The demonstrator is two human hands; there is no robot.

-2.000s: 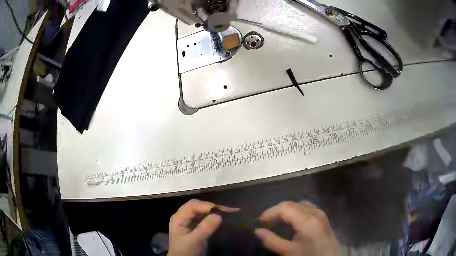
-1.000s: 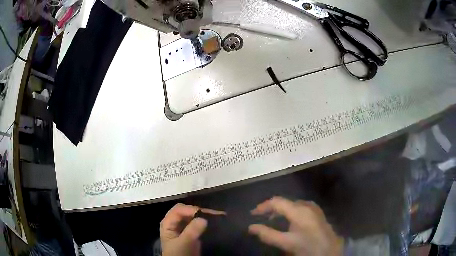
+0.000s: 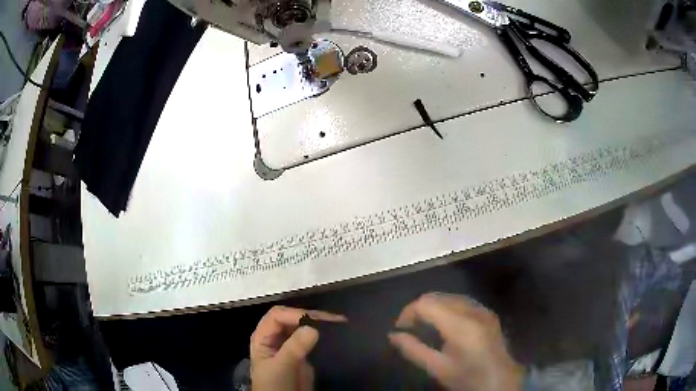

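My left hand (image 3: pixel 286 347) is at the bottom centre, below the table edge, with thumb and forefinger pinched on a small black fabric piece (image 3: pixel 307 321). Only a dark tip shows between the fingertips; the rest blends into the black cloth (image 3: pixel 355 359) on my lap. My right hand (image 3: pixel 458 344) is to the right of it, slightly blurred, thumb and forefinger apart. Whether anything thin is between its fingertips cannot be made out. The two hands do not touch.
Black-handled shears (image 3: pixel 546 65) lie at the upper right. The needle plate (image 3: pixel 286 80) and machine head (image 3: pixel 286 19) are at the top. A dark sliver (image 3: pixel 427 118), a white stick (image 3: pixel 416 44) and a black panel (image 3: pixel 137 114) lie on the table (image 3: pixel 198 206). A printed ruler runs along the front.
The view has shifted slightly. My left hand keeps its pinch on the dark piece. My right hand has shifted a little beside it, its fingers still apart.
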